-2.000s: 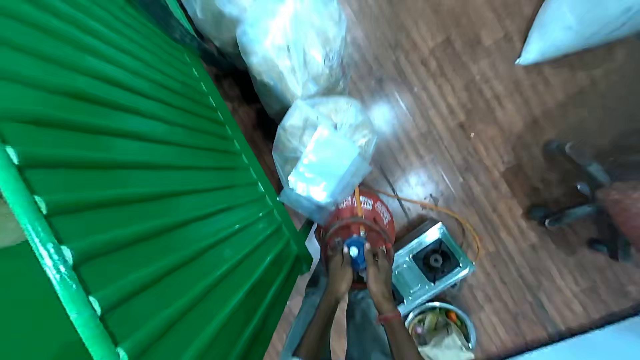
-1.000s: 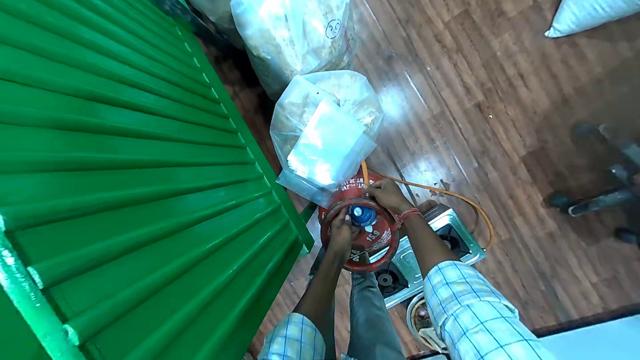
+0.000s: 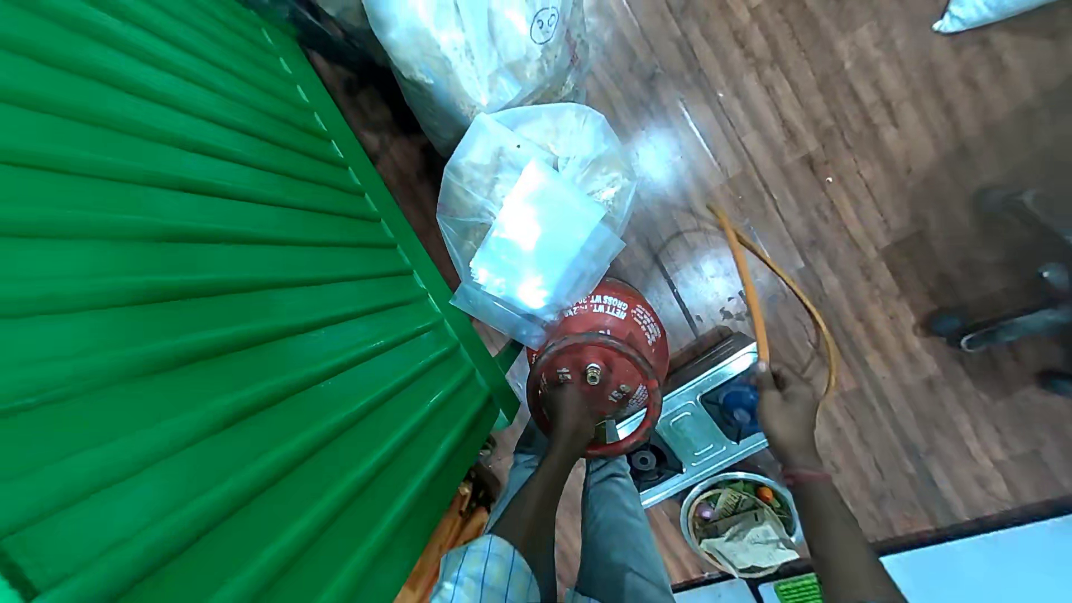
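A red gas cylinder [image 3: 624,322] stands upright between my legs, its brass valve [image 3: 593,373] uncovered in the middle of the collar ring. My left hand [image 3: 571,414] reaches inside the ring, beside the valve; its fingers are too dark to make out. To the right, my right hand [image 3: 789,410] grips an orange gas hose [image 3: 748,285]. Just left of that hand, a blue regulator [image 3: 740,404] appears over one burner of the two-burner gas stove [image 3: 691,431]. Whether the regulator rests on the stove cannot be told.
Filled clear plastic bags [image 3: 536,151] stand beyond the cylinder, with flat clear packets [image 3: 536,239] on the nearer one. A green corrugated panel [image 3: 209,276] flanks the left. A metal bowl of vegetables [image 3: 692,536] sits below the stove. A wheeled chair base [image 3: 1013,327] is at right.
The blue regulator has come off the cylinder valve and moved right with the hose and my right hand. My left hand remains at the cylinder's ring.
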